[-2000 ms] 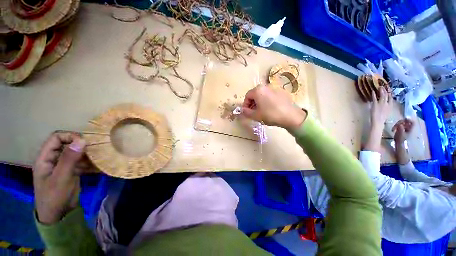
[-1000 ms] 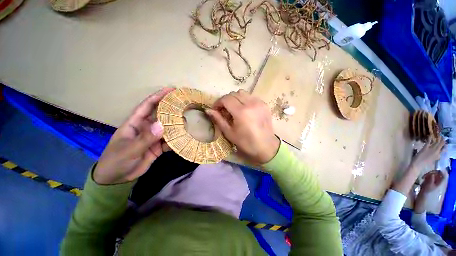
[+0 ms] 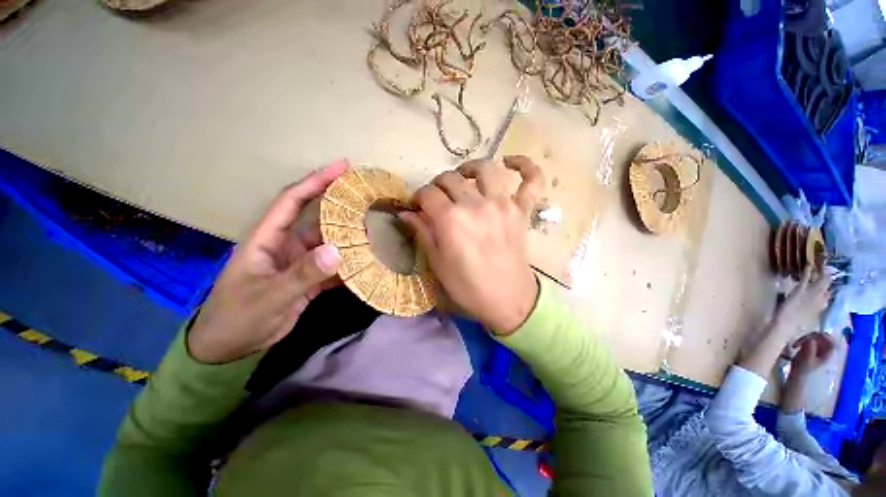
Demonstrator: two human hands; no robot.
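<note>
A flat tan straw brim ring [image 3: 364,262] with radial ribs is held above the table's near edge, tilted towards me. My left hand [image 3: 277,267] grips its left side, thumb on the face and fingers behind. My right hand [image 3: 481,243] is on the ring's right side, with thumb and index finger at the inner edge of the opening and the other fingers spread. Whether the right fingertips pinch any cord is hidden. A white glue blob [image 3: 550,215] lies on the cardboard pad [image 3: 573,184] just right of my right hand.
A brown cord pile [image 3: 573,49] and looser cords [image 3: 442,44] lie at the far side. A white glue bottle [image 3: 670,76] lies beside them. A ring with cord [image 3: 653,189] lies at right. A blue crate [image 3: 767,87] stands beyond. A coworker's hands [image 3: 801,311] hold rings at far right.
My right hand went from the glue area to the ring, which my left hand raised and brought inward. Since one second ago, the right fingers have spread and the view has shifted slightly.
</note>
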